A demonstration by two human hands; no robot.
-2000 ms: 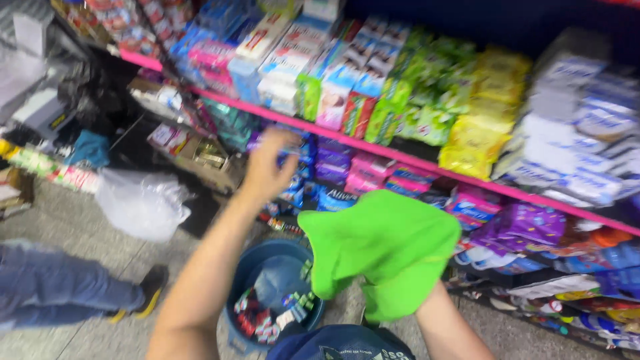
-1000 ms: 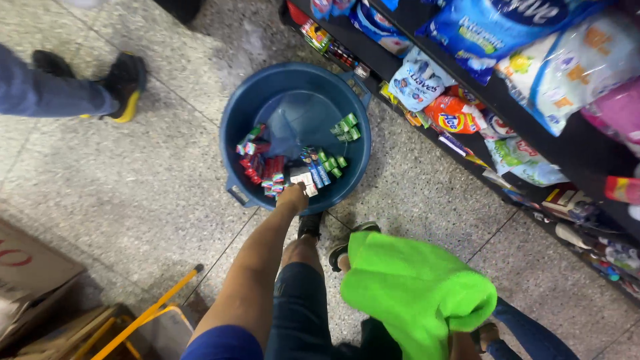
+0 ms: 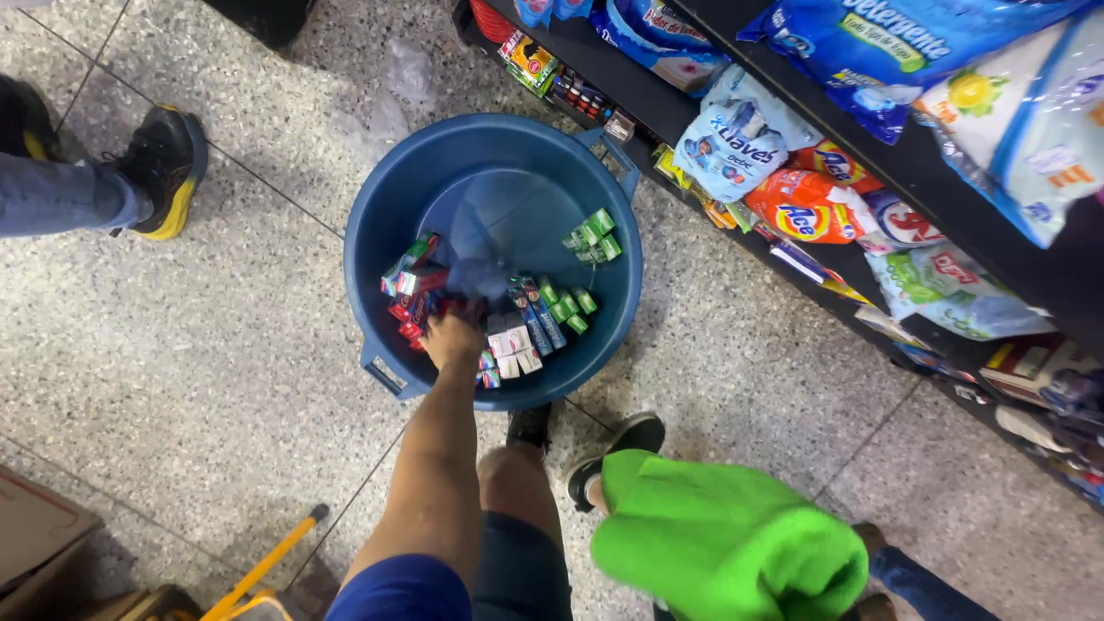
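Note:
My left hand (image 3: 452, 341) reaches down into a round blue plastic tub (image 3: 366, 250) on the floor. Its fingers are at the red toothpaste boxes (image 3: 419, 312) on the tub's left side; whether they grip one cannot be told. To the right of the hand lie white boxes (image 3: 511, 343), blue boxes (image 3: 538, 316) and small green boxes (image 3: 567, 306). More green boxes (image 3: 597, 229) rest near the tub's right wall. A bright green cloth (image 3: 716, 535) hangs at the lower right and hides my right hand.
Shelves with bagged detergent (image 3: 802, 207) run along the right. At the left stands a person in jeans and a black-and-yellow shoe (image 3: 164, 172). A cardboard box (image 3: 39, 526) and a yellow metal frame (image 3: 267, 561) are at the lower left. Another person's feet show at the lower right.
The view has swung from the shelves down to the tub. My left hand, near the shelf goods two seconds ago, is now in the tub, shifted left from the white boxes toward the red ones.

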